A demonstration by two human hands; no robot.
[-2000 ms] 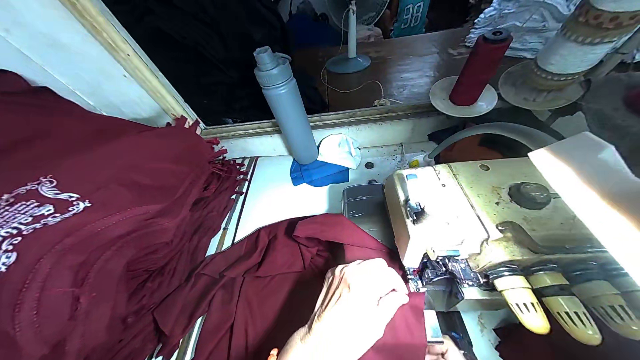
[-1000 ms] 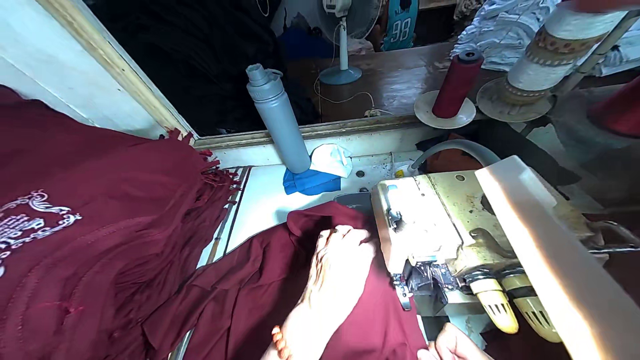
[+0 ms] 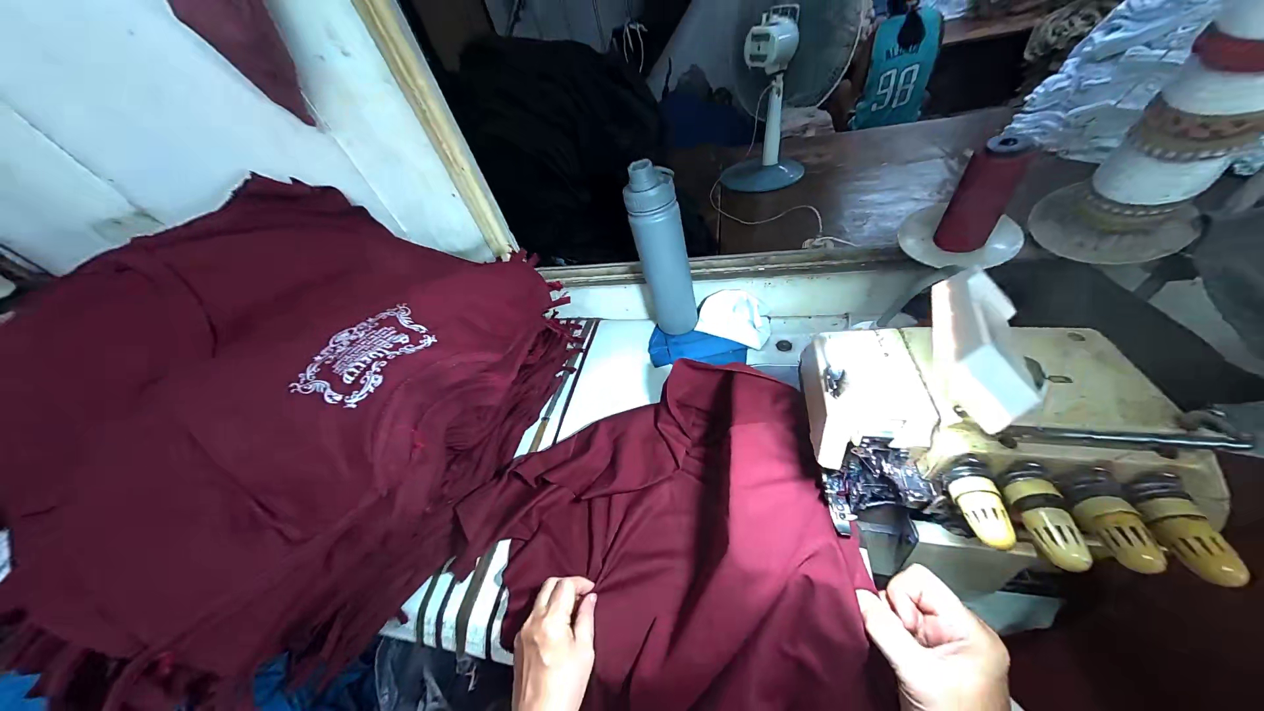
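Note:
Maroon fabric (image 3: 691, 513) lies over the work surface, its right edge beside the needle and presser-foot area of an overlock sewing machine (image 3: 889, 395). Low in the middle, my left hand (image 3: 555, 642) pinches a fold of this fabric between thumb and fingers. My right hand (image 3: 933, 637) grips the fabric's right edge, just below the machine's front. The presser foot (image 3: 839, 504) is near that edge; whether it rests on the cloth cannot be told. Yellow tension knobs (image 3: 1047, 528) stick out from the machine's front.
A pile of maroon garments (image 3: 247, 444) with a white print fills the left. Behind the fabric stand a grey-blue bottle (image 3: 664, 257) and a blue cloth (image 3: 696, 348). A maroon thread cone (image 3: 978, 197) stands behind the machine. Farther back are a fan (image 3: 770, 99) and a person in a teal jersey (image 3: 897, 79).
My left hand has moved from beside the machine's needle area down and left on the fabric. My right hand, partly hidden before, now shows gripping the fabric edge. The view has shifted.

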